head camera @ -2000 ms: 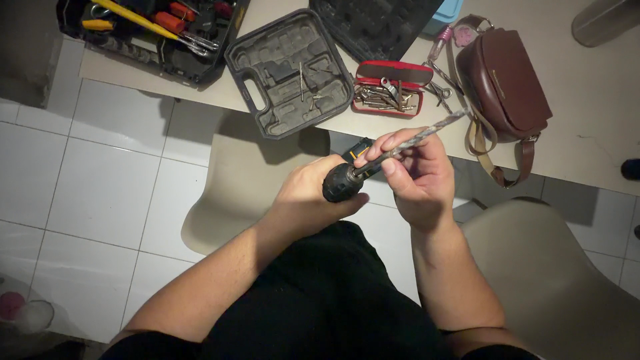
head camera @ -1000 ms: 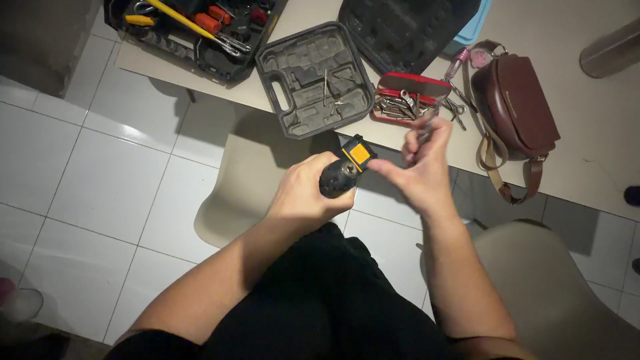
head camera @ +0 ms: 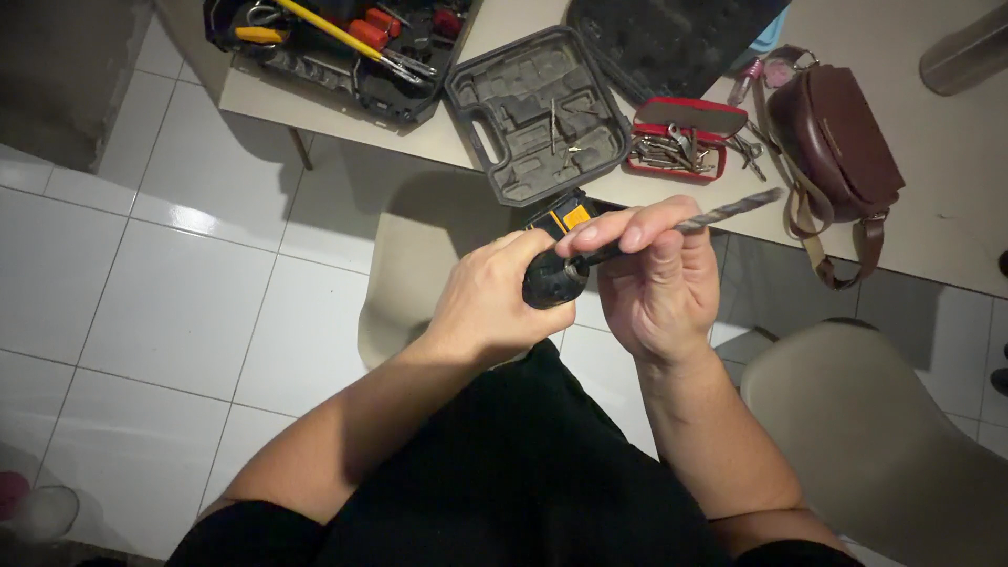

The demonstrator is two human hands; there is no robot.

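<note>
My left hand (head camera: 500, 295) is closed around the black chuck end of a cordless drill (head camera: 554, 279); part of its yellow and black body or battery shows behind the fingers. Between the thumb and fingers of my right hand (head camera: 661, 276) lies a long twist drill bit (head camera: 732, 209). Its shank end is at the mouth of the chuck, and its fluted tip points up and right. Whether the shank sits inside the chuck is hard to tell, as my fingers partly cover it.
On the table (head camera: 929, 205) beyond my hands lie an open tool box (head camera: 394, 106), an open moulded drill case (head camera: 512, 185) with bits, a red case (head camera: 677, 169) of small metal tools and a brown leather bag (head camera: 835, 142). Chairs (head camera: 858, 417) stand below the table edge.
One second ago my right hand was raised beside the drill, with its fingers blurred. Now its fingers lie along the bit at the chuck. The left hand still holds the drill.
</note>
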